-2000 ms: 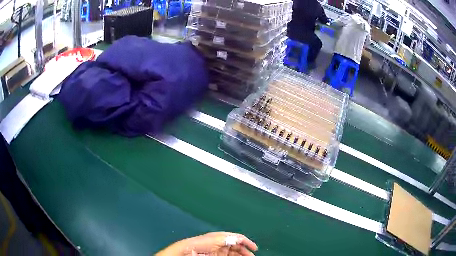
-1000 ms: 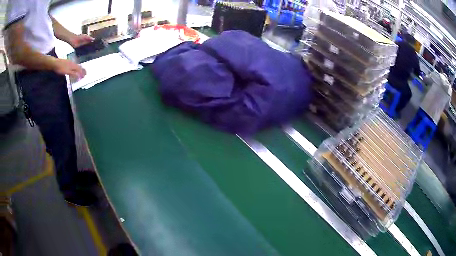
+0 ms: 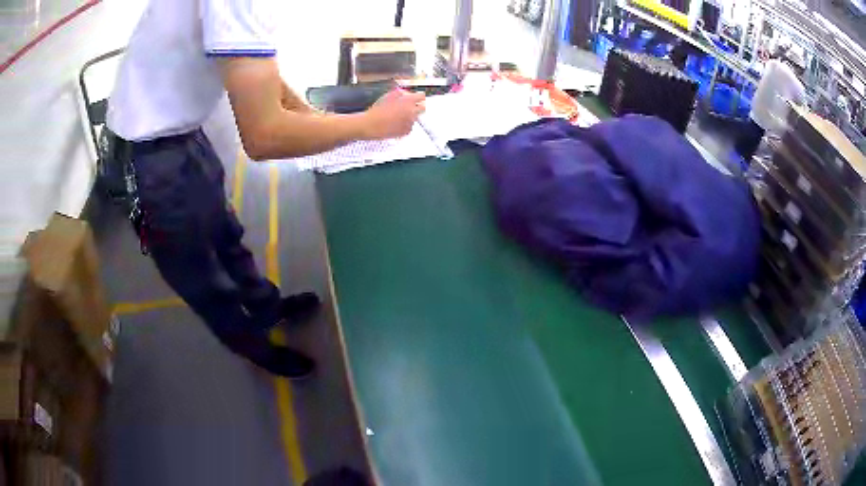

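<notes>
Neither of my hands is in the picture. A crumpled dark blue cloth bundle (image 3: 627,209) lies on the green bench (image 3: 427,313), right of the middle. At the right edge, a clear plastic tray (image 3: 807,408) with rows of small parts is cut off by the picture's rim. A stack of clear trays (image 3: 807,209), dark brown through the sides, stands behind it, beside the bundle. White record sheets (image 3: 380,152) lie at the far end of the bench.
A person (image 3: 171,95) in a white shirt stands at the bench's left side, a hand over the sheets with a thin reddish pen. Cartons (image 3: 71,275) stand on the floor at the left. A black slotted rack (image 3: 649,90) is behind the bundle. Metal posts rise at the far end.
The view has swung left, so the bundle and trays sit further right. The hand seen low in the oldest frame is gone. The other person now leans over the sheets.
</notes>
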